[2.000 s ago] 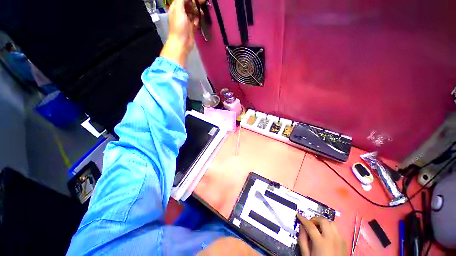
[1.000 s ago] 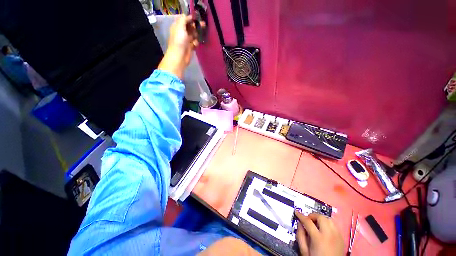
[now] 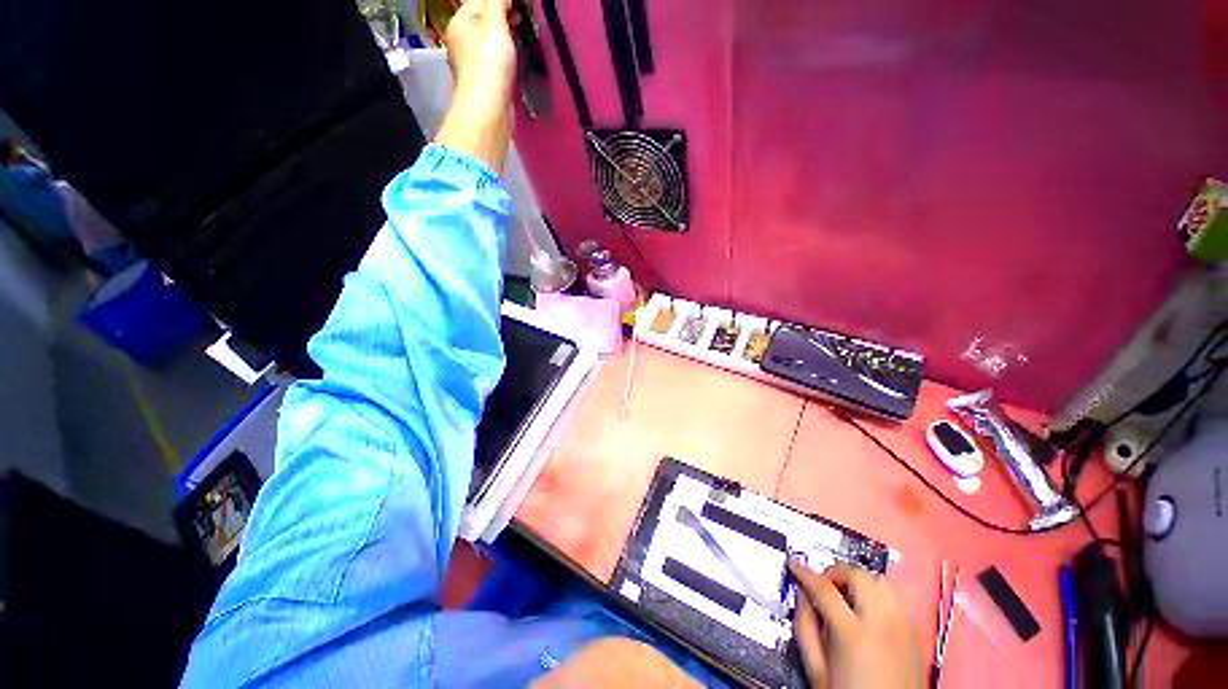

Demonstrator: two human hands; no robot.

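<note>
The opened tablet [image 3: 734,563] lies on the red-pink mat at the front, silver-white inside with black strips and a dark slanting flex cable [image 3: 703,536]. My right hand [image 3: 862,633] is at its right part, fingertips touching the inside beside the battery; whether they pinch something is hidden. My left hand [image 3: 478,47] is raised at the top edge, partly cut off, beside black strips [image 3: 624,61] hanging on the pink partition. A dark object [image 3: 529,67] shows just right of its fingers; whether it is held is unclear.
Stacked black slabs with white sheets [image 3: 532,390] lie under my left sleeve. A parts tray [image 3: 700,333] with a dark slab [image 3: 842,369] is at the rear. Tweezers [image 3: 945,612], a black pad [image 3: 1007,602], a blue pen [image 3: 1069,612] and a corded black stick [image 3: 1104,619] are at right.
My left hand dipped lower one second ago, then went back up and is cut off by the top edge. The right fingertips stay on the tablet; the view has shifted slightly.
</note>
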